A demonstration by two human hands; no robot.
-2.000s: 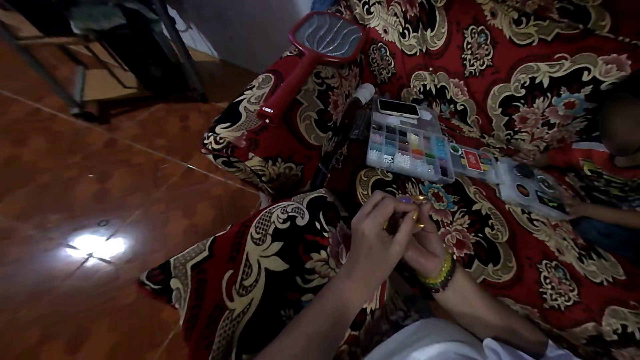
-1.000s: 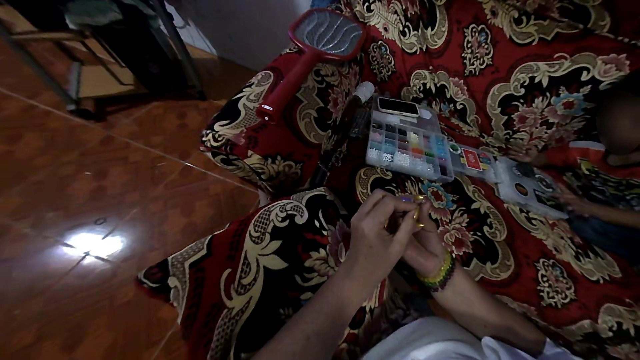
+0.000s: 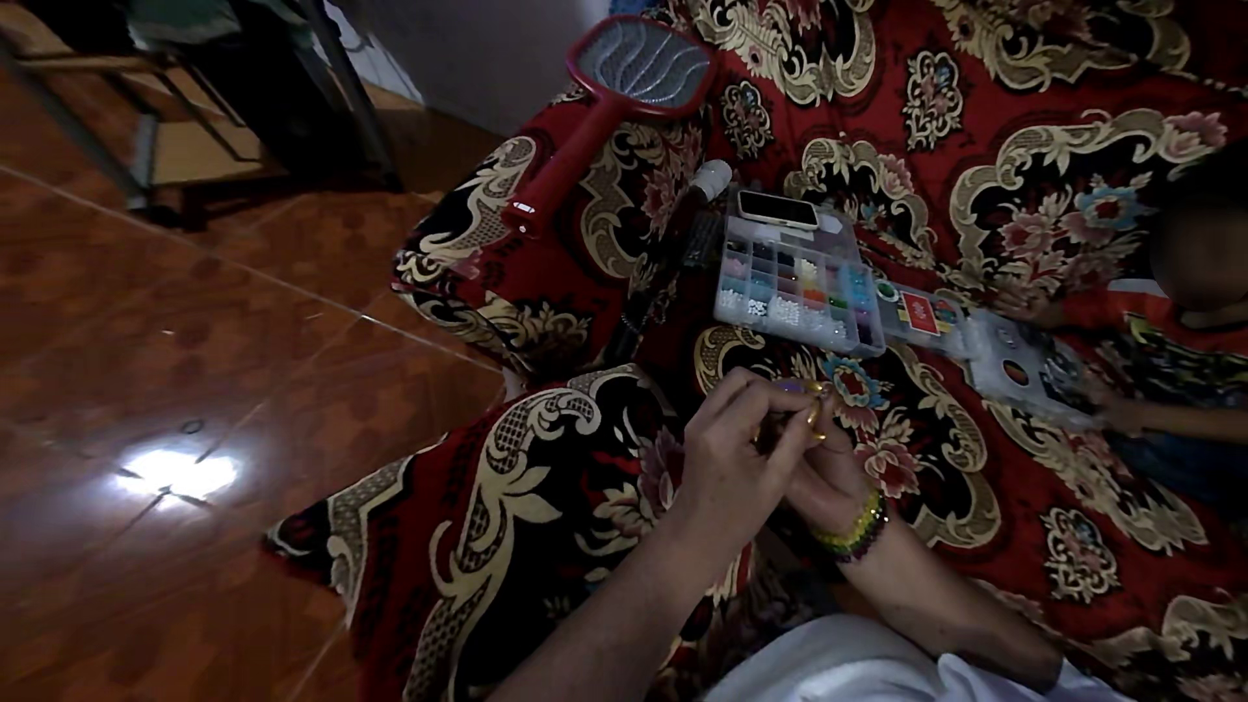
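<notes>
My left hand (image 3: 736,448) and my right hand (image 3: 834,478) meet above the patterned sofa cover. Both pinch a small string of gold and purple beads (image 3: 811,402) between their fingertips. The fingers hide part of the string. Green, yellow and dark beaded bracelets (image 3: 858,531) circle my right wrist. Beyond the hands lies an open clear plastic bead organizer (image 3: 790,297), its compartments holding white, pink, red, green and blue beads. A phone (image 3: 777,210) rests on the far part of the organizer.
A red electric fly swatter (image 3: 575,156) lies across the sofa arm. Right of the organizer are a flat case with a red label (image 3: 918,314) and another clear plastic case (image 3: 1024,370). Another person's hand (image 3: 1121,414) touches that case. A metal-framed stand (image 3: 146,156) is on the tiled floor.
</notes>
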